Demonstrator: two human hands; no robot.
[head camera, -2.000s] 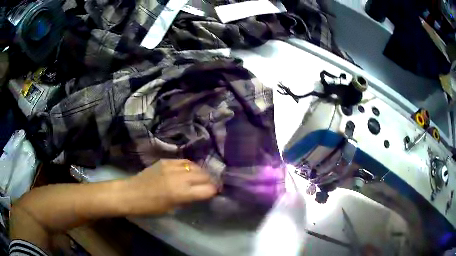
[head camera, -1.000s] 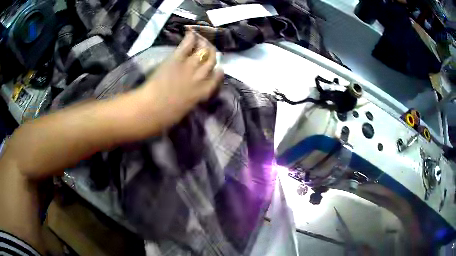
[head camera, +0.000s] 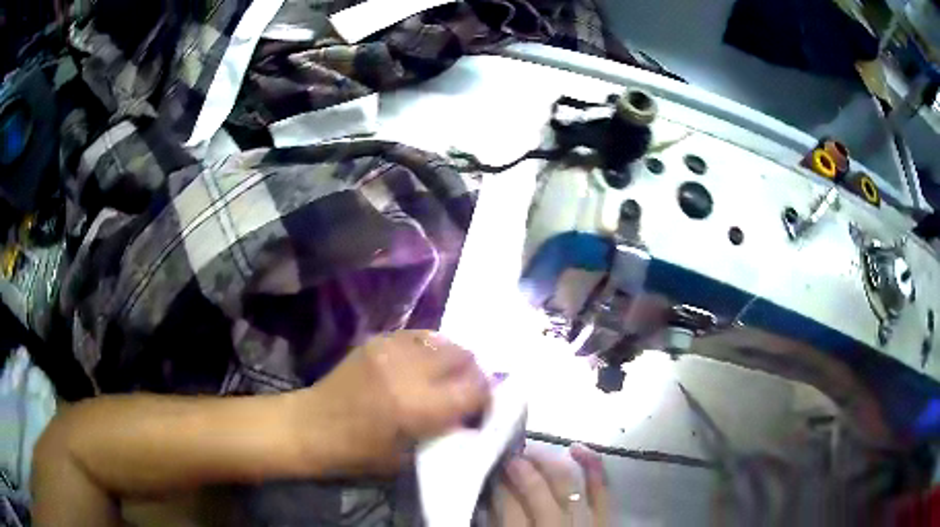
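Note:
My left hand (head camera: 412, 391), blurred, is closed on the upper part of a white piece (head camera: 459, 473), left of the needle area. My right hand (head camera: 546, 489) is cut off by the bottom edge; its fingers lie beside the piece's right side, and whether they grip it is unclear. Dark plaid cloth (head camera: 258, 237) lies left of the machine and under my left forearm, tinted purple near the glare. The presser foot area (head camera: 567, 335) is partly washed out by bright light below the white sewing machine head (head camera: 763, 242).
White strips (head camera: 232, 77) lie on more plaid cloth at the back left. A black tie hangs on the upright knob (head camera: 636, 106). Blurred snips (head camera: 706, 417) lie right of the needle. Spools with yellow-ringed ends (head camera: 825, 162) stand behind the machine.
My left hand has come down from the back cloth to the white piece near the needle. My right hand has appeared at the bottom. The plaid cloth has shifted left, and the view has moved.

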